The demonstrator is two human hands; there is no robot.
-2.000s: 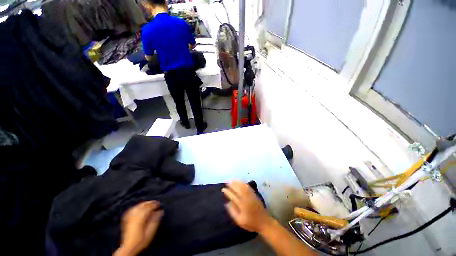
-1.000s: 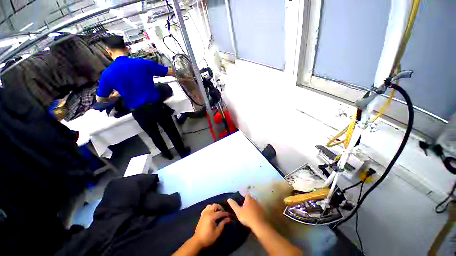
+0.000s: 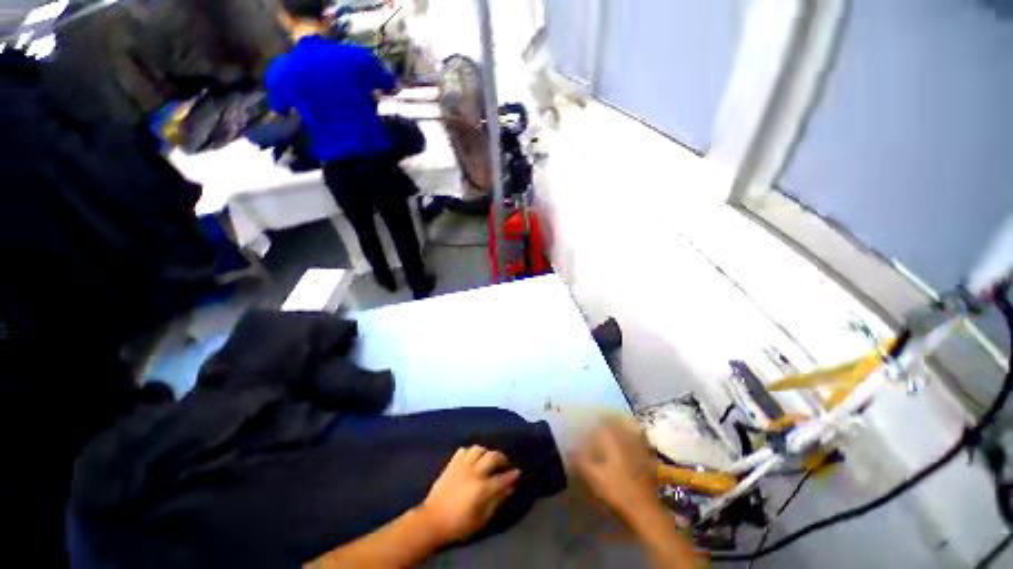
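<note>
A black garment (image 3: 300,472) lies over the padded board, its sleeve or tube-like part stretched to the right with the end near the board's rounded tip. My left hand (image 3: 475,491) rests on this part near its right end, fingers curled; whether it grips cloth is unclear. My right hand (image 3: 613,465) is blurred, off the garment, over the table between the sleeve end and the iron, with no object visible in it. The steam iron (image 3: 711,506) sits at the right table edge, its yellow-orange handle (image 3: 698,479) partly behind my right hand and forearm.
The pale blue table top (image 3: 478,345) has brown stains near the iron. Hoses and a black cable (image 3: 889,497) run to the iron from the right. Black garments (image 3: 89,222) hang at left. Beyond are a white block (image 3: 318,290), a blue-shirted person (image 3: 333,100), a fan and a red object (image 3: 519,242).
My right hand has left the sleeve end and moved right towards the iron. My left hand stays on the garment. The view has swung, shifting the whole scene.
</note>
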